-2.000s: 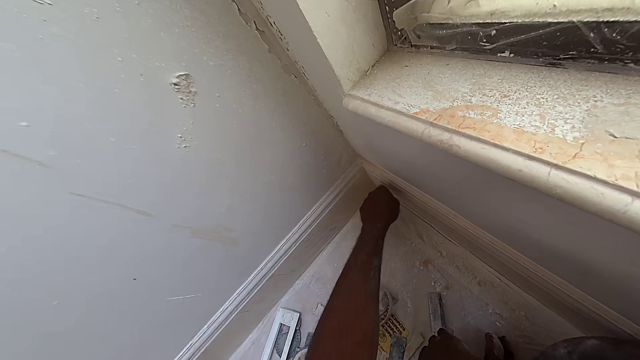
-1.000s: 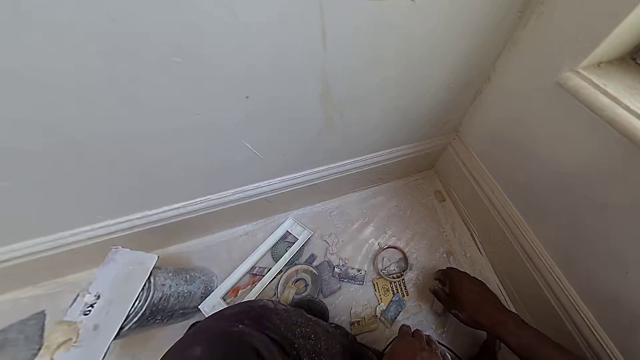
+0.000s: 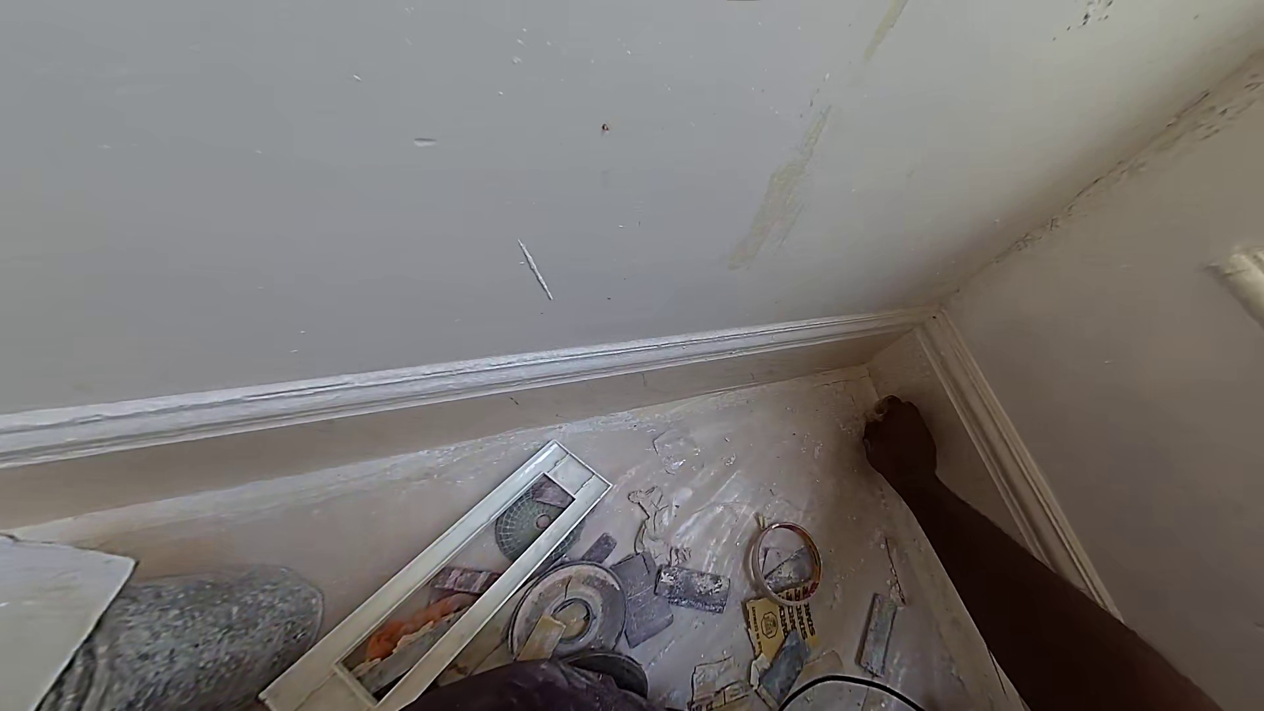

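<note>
My right hand (image 3: 901, 439) reaches in from the lower right, curled at the foot of the right-hand skirting board (image 3: 1017, 454), close to the room corner. Its fingers close on something small and pale that is mostly hidden; I cannot tell what it is. My left hand is out of view. Left of the right hand, a roll of tape (image 3: 786, 563) lies on the dusty floor over a yellow printed piece of sandpaper (image 3: 780, 624). Worn sanding pieces (image 3: 693, 589) lie scattered around it, with a round disc (image 3: 569, 609) further left.
A pale rectangular frame (image 3: 444, 583) lies on the floor, over a mesh-like disc (image 3: 533, 518) and an orange item (image 3: 415, 627). At lower left are a speckled grey cylindrical container (image 3: 207, 632) and a white sheet (image 3: 49, 602). White skirting (image 3: 474, 383) lines the left wall.
My right hand has moved from the floor beside the scattered pieces to the foot of the right skirting near the corner. The other hand, at the bottom edge a second ago, has left the view.
</note>
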